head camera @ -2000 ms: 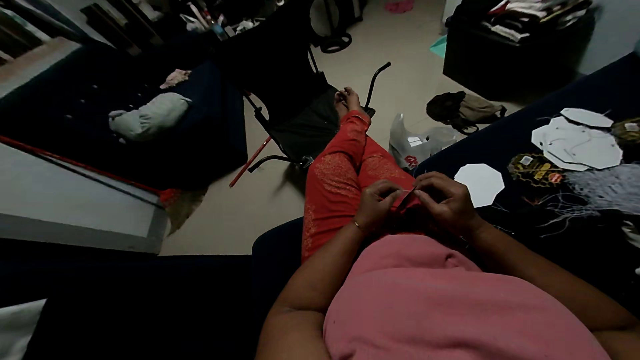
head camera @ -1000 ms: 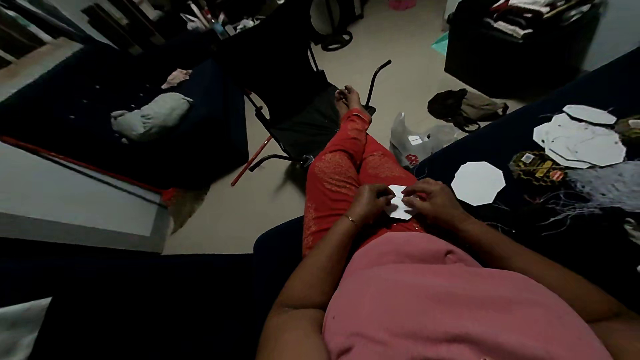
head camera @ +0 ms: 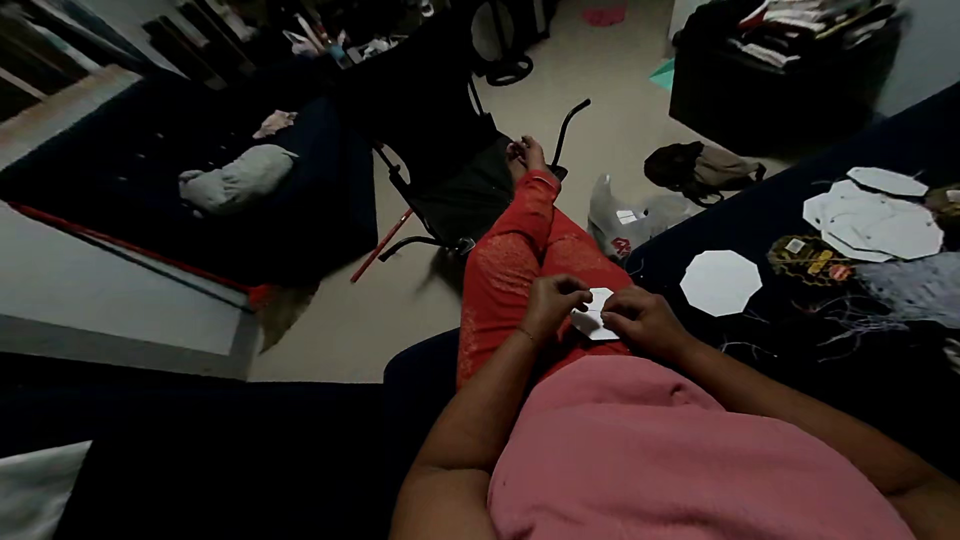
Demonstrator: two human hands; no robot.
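Over my lap, a white many-sided paper or card piece (head camera: 598,324) lies between my two hands. My left hand (head camera: 556,301) pinches its left edge, and my right hand (head camera: 643,319) grips its right side. A thin dark line crosses the piece near the fingertips; whether it is thread or a crease I cannot tell. Right of my right hand, a larger white polygon card (head camera: 721,283) rests on the dark seat. Beyond it lie a stack of similar cards (head camera: 881,217), a ball of dark yarn with a label (head camera: 808,260) and a tangle of pale thread (head camera: 919,289).
A clear plastic bag (head camera: 637,217) stands on the floor beside the seat, with a brown bag (head camera: 705,169) behind it. My feet rest on a black folding chair (head camera: 465,180). A grey cloth bundle (head camera: 238,180) lies on dark furniture at the left.
Two seconds ago my hands were close together with a small red area between them and no white card showing. The white card has since come into view, and my hands are slightly farther apart.
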